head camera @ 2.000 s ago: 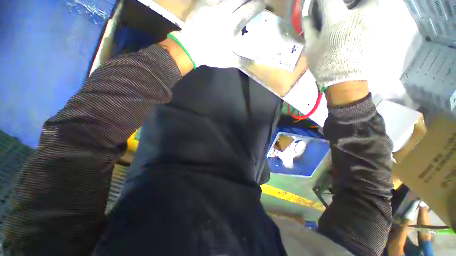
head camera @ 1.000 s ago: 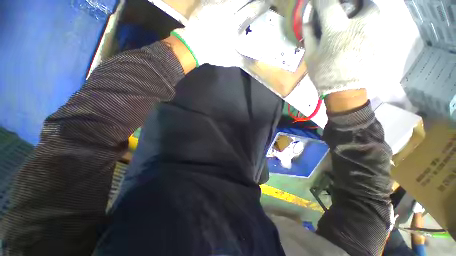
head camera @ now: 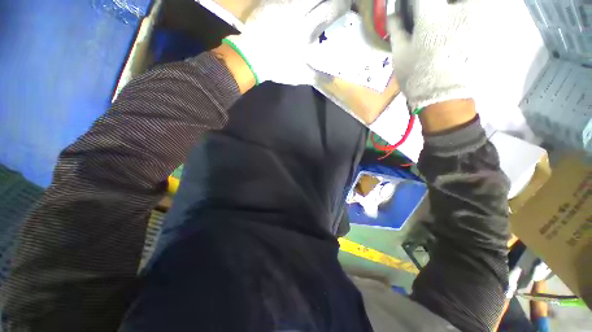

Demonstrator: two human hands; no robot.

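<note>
A pale sheet-metal housing with small dark cross-shaped cut-outs lies over the cardboard work pad at the top middle. My left hand, in an off-white knit glove, grips the housing's left end; its fingertips are near the top edge. My right hand, also gloved, holds the air sander, whose red rim shows at the housing's upper right. The sander is blurred and partly cut off by the top edge. The red air hose loops below my right wrist.
Stacked slotted housings stand at the upper right. A small open carton and a large brown carton are at the right. A blue bin with pale discs is below the bench. A blue surface is at left. A person's arm shows lower right.
The sander and my right hand have moved slightly up and left over the housing since a second ago. The red hose loop has shifted. My left hand stays in place.
</note>
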